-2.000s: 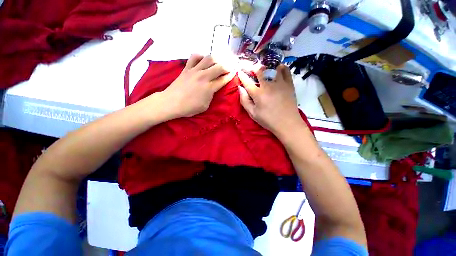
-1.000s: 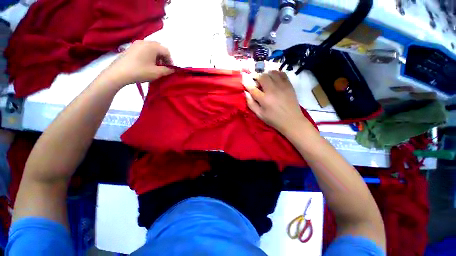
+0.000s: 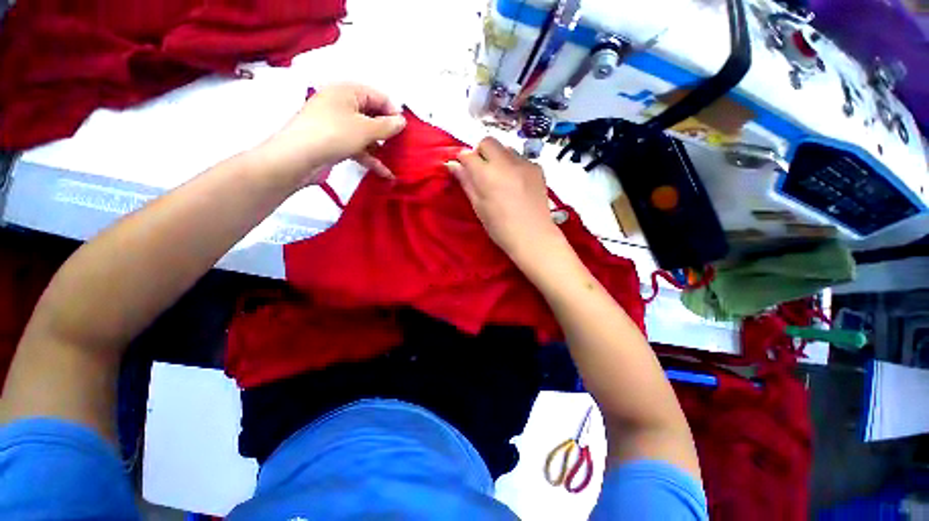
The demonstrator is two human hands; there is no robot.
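The red garment panel [image 3: 407,254] lies over the table's front edge, its upper edge raised between my hands. My left hand [image 3: 351,132] pinches its upper left edge between thumb and fingers. My right hand [image 3: 504,188] grips the edge further right, fingertips on the cloth. The needle and presser foot area [image 3: 535,122] of the sewing machine [image 3: 662,61] is just beyond my right hand, and the panel is apart from it. A narrow red strip [image 3: 328,191] shows below my left hand.
Red cut pieces [image 3: 163,51] lie at the table's far left. A black rectangle with an orange mark [image 3: 667,198], a green rag [image 3: 779,280] and a green-handled tool [image 3: 827,335] are at right. Scissors [image 3: 568,464] lie on the white board [image 3: 530,438] beside my lap.
The panel has come away from the needle area, towards the left. My right hand has moved left with it, nearer my left hand. The camera view has shifted too.
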